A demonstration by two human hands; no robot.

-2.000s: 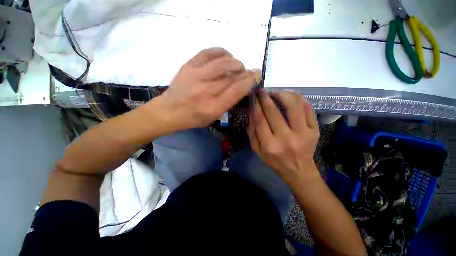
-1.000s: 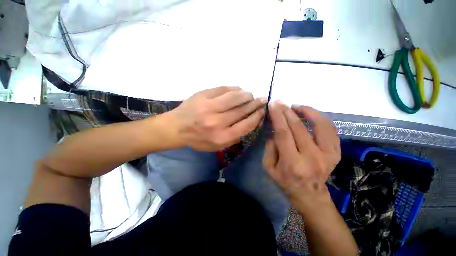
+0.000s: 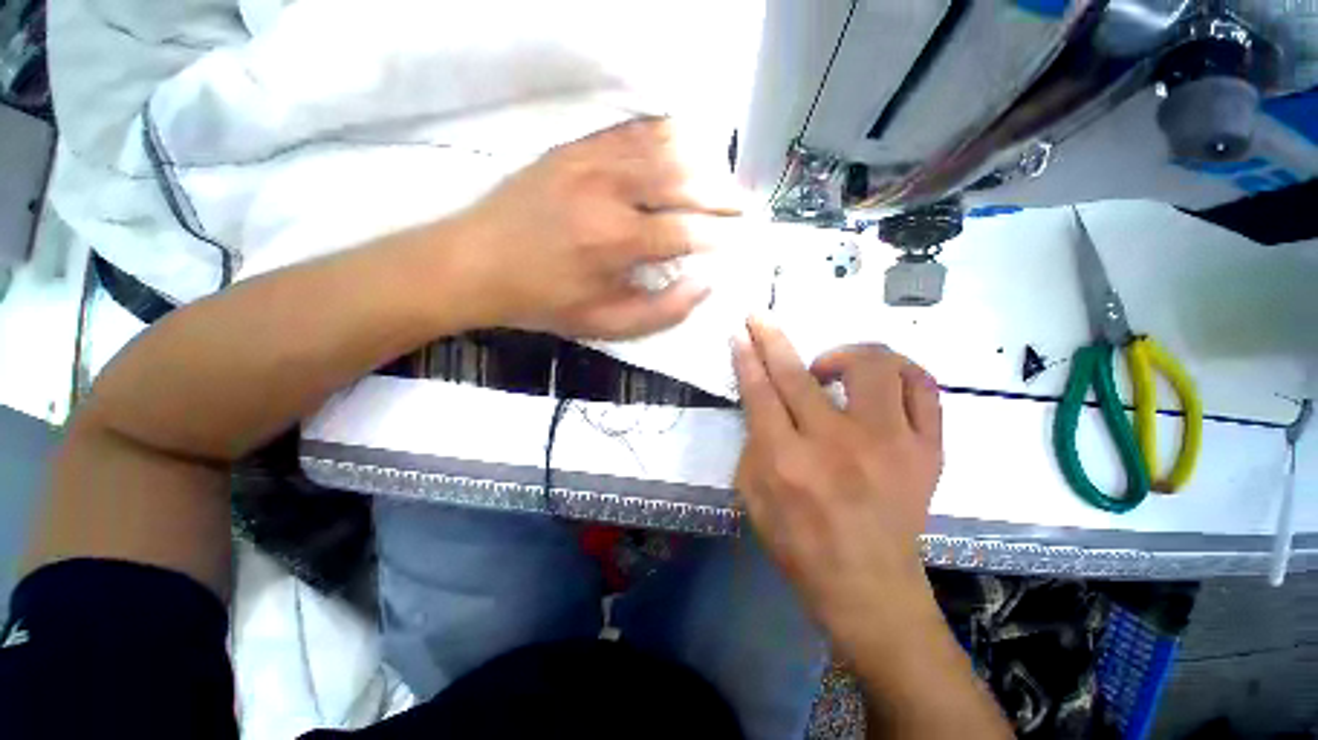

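The white garment fabric [image 3: 362, 101] covers the left part of the table, with a plaid strip [image 3: 499, 362] showing under its front edge. My left hand [image 3: 586, 239] lies on the fabric, with a fold bunched between its fingers. My right hand [image 3: 838, 448] holds the fabric edge down with its fingertips, just in front of the presser foot area; its thumb is hidden. The sewing machine head [image 3: 997, 101] stands above and right of my fingers. Glare hides the needle.
Scissors with green and yellow handles [image 3: 1120, 398] lie right of my right hand. A ruler strip [image 3: 636, 509] runs along the table's front edge, with a dark thread crossing it. A blue basket [image 3: 1135, 665] with dark plaid pieces is below right.
The view has shifted, and the machine head now shows. Both hands and the fabric edge have moved from the table's front edge up beside the needle area. The fingertips have moved apart.
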